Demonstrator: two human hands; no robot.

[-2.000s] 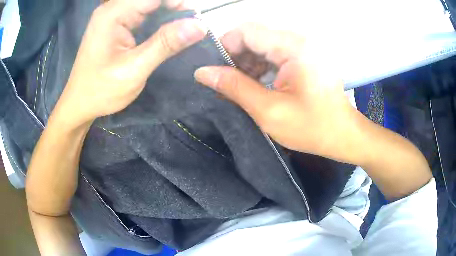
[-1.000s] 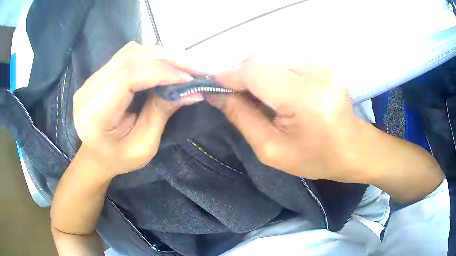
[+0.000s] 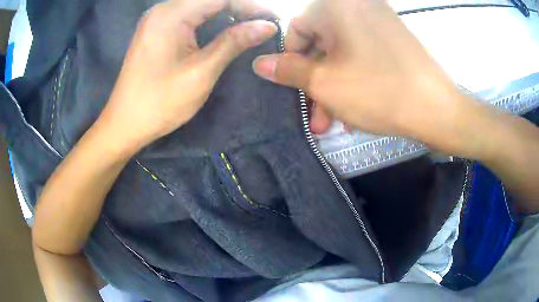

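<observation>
A dark grey garment (image 3: pixel 236 118) covers the left and middle of the view and hangs over my lap. A metal zipper (image 3: pixel 322 156) runs down its right edge from between my hands. Yellow stitching (image 3: pixel 233 178) shows on the cloth. My left hand (image 3: pixel 177 65) pinches the cloth at the top of the zipper edge, thumb on top. My right hand (image 3: pixel 354 71) grips the same edge just right of and below it, thumb on the cloth and fingers behind it. Some of its fingertips are hidden by the cloth.
A white table (image 3: pixel 467 47) lies behind the hands, with a ruler strip (image 3: pixel 384 150) along its front edge. My light grey trousers (image 3: pixel 331 290) show at the bottom. Blue material (image 3: pixel 487 218) is at the lower right. A brown surface (image 3: pixel 15 236) is at the far left.
The zipper edge, folded up between both hands a second ago, now lies unfolded and runs downward. Both hands have moved up. More of the ruler strip shows.
</observation>
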